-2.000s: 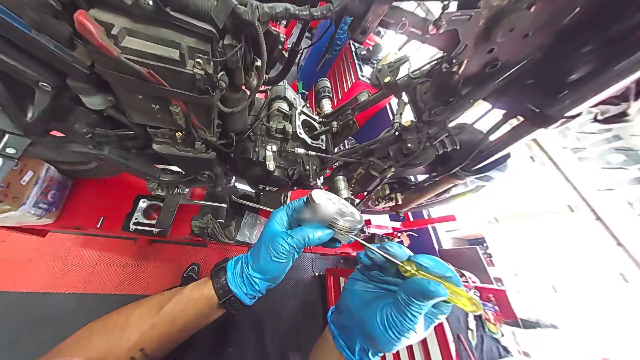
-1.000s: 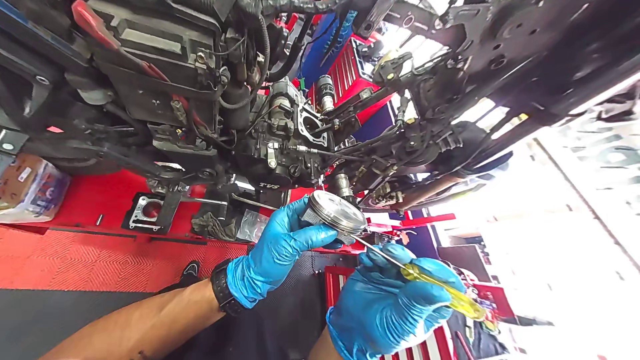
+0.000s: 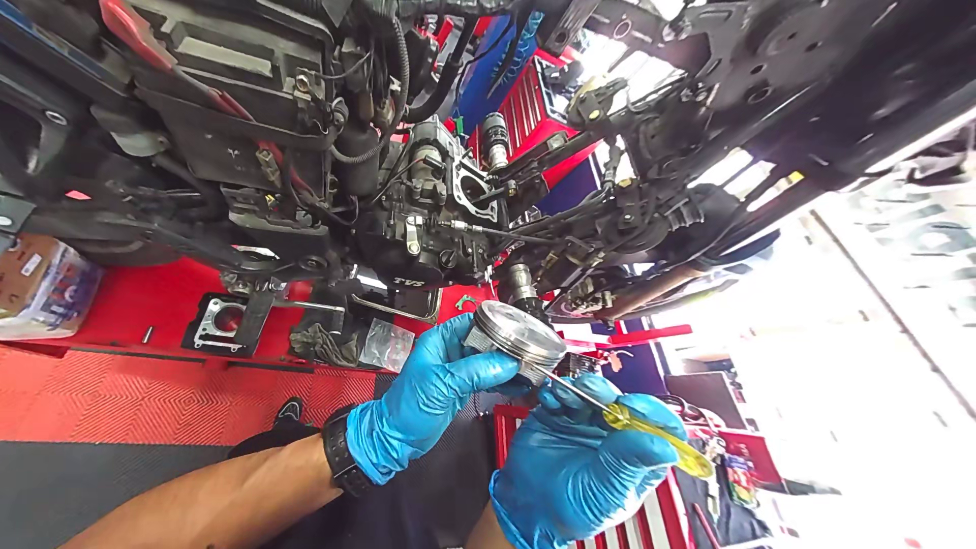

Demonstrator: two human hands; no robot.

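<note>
My left hand (image 3: 427,389), in a blue glove, holds a metal engine piston (image 3: 526,335) by its side, with the crown tilted up and the ring grooves showing. My right hand (image 3: 595,457), also gloved in blue, grips a screwdriver (image 3: 659,438) by its transparent yellow handle. The thin shaft points up and left, and its tip meets the piston's lower edge; the exact contact is hidden. Beyond both hands is a motorcycle engine (image 3: 435,221) with an open cylinder area and a gasket surface (image 3: 474,191) in view.
On the red platform lie a metal gasket plate (image 3: 219,324), a dark rag (image 3: 324,345) and a clear plastic bag (image 3: 386,345). A plastic box (image 3: 49,293) stands at the left. The motorcycle frame (image 3: 801,84) hangs over the upper right. Red tool cabinets (image 3: 526,107) stand behind.
The piston has turned slightly in my left hand, its crown now more visible than two seconds ago. The screwdriver stays at its lower edge.
</note>
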